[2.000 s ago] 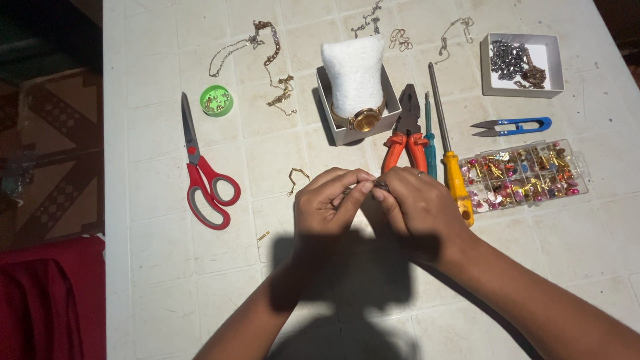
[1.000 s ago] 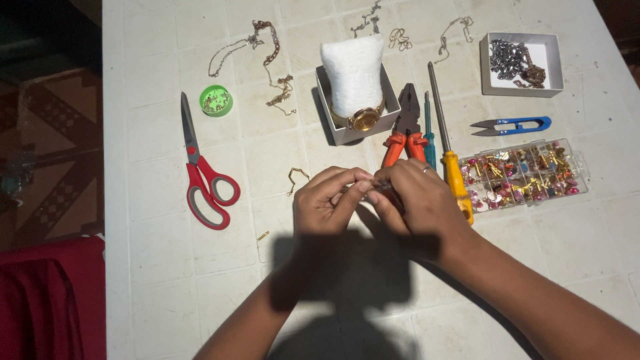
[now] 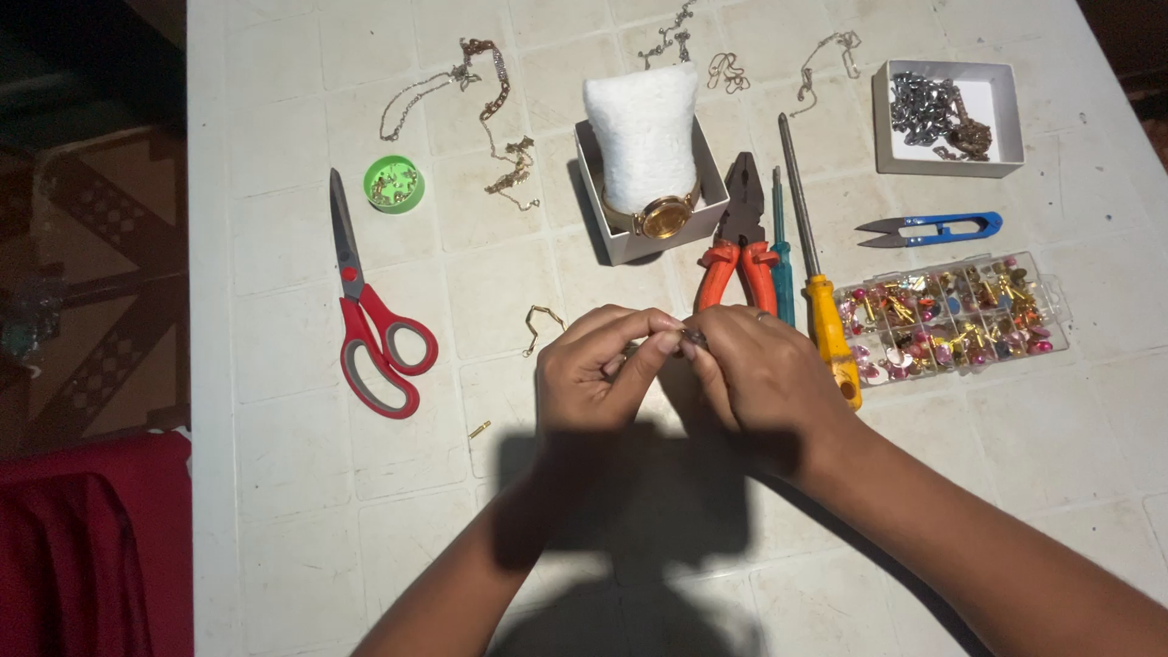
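Note:
My left hand (image 3: 602, 370) and my right hand (image 3: 762, 370) meet at their fingertips over the table, pinching a small dark metallic piece (image 3: 695, 338) between them; its exact kind is hard to tell. Beyond my right hand lie orange-handled pliers (image 3: 741, 237), a teal screwdriver (image 3: 782, 265) and a yellow-handled screwdriver (image 3: 826, 319). A short gold chain piece (image 3: 545, 315) rests just left of my left hand, with a small gold pin-like piece (image 3: 480, 429) nearer the front. Behind the hands, a gold watch (image 3: 663, 217) is wrapped around a white cushion (image 3: 643, 137) in a grey box (image 3: 630, 245).
Red-handled scissors (image 3: 365, 319) and a green cap of small parts (image 3: 394, 185) lie left. Chains (image 3: 497, 91) spread along the back. Right are a white box (image 3: 995, 169) of dark chain, blue thread snips (image 3: 949, 228) and a compartment case (image 3: 954, 319) of beads.

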